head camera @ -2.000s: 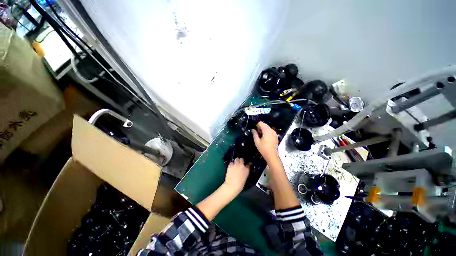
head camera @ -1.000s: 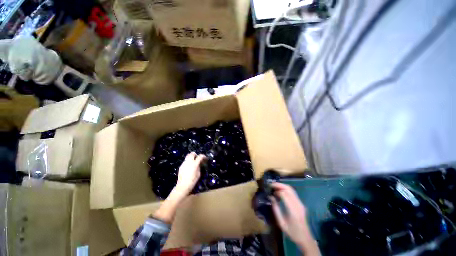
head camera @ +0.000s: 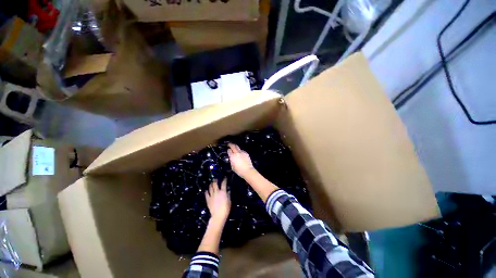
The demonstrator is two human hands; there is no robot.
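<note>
A large open brown carton (head camera: 364,146) stands in front of me. It is filled with a heap of glossy black housings (head camera: 185,201) with thin wire leads among them. My left hand (head camera: 218,200) lies on the heap near its middle, fingers spread and pointing away from me. My right hand (head camera: 240,160) is a little further in and to the right, its fingertips down at the black housings. Whether the right fingers grip a housing cannot be told.
The green bench (head camera: 405,252) with dark items is at the lower right. A pale wall with black cables is on the right. Other cartons (head camera: 51,201) stand at the left. A black crate (head camera: 182,81) with white sheets lies beyond the carton.
My view has moved closer over the carton. My right hand has left the bench edge, where it held black housings, and is now inside the carton beside my left hand.
</note>
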